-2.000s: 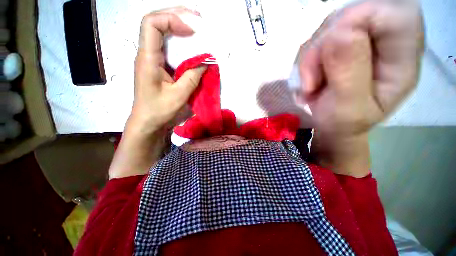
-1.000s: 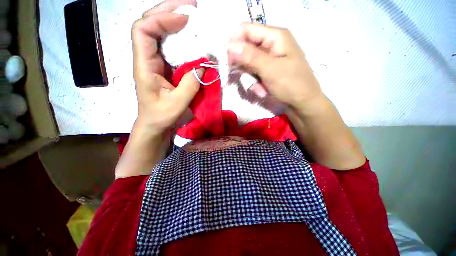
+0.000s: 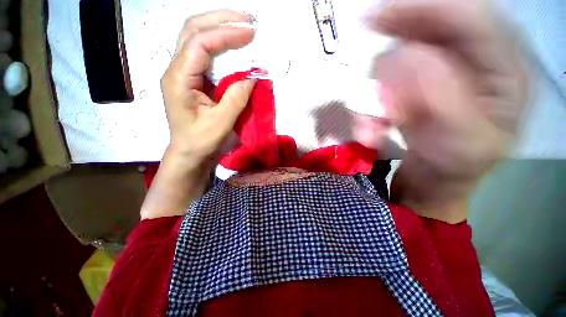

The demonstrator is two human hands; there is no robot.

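Note:
My left hand [image 3: 202, 99] holds the end of a red plush piece [image 3: 257, 124] with its thumb, and a white pompom [image 3: 231, 64] sits between its fingers and the red end, hard to see against the white cloth. White thread [image 3: 257, 75] lies in short strands on the red end beside my thumb. My right hand [image 3: 444, 93] is raised at the right, large and badly blurred. Its fingers are bent; whether it holds a needle or thread cannot be seen. More of the red piece lies along the near table edge.
Silver thread snips [image 3: 326, 28] lie at the top middle of the white-covered table [image 3: 143, 136]. A black smartphone [image 3: 105, 52] lies at the left. A brown-edged box [image 3: 46, 93] with white balls stands at the far left. A checked apron [image 3: 285, 229] is below the work.
My right hand has moved from beside the red end up and out to the right. The loose thread loop over my left thumb has been drawn in. My left hand keeps its hold.

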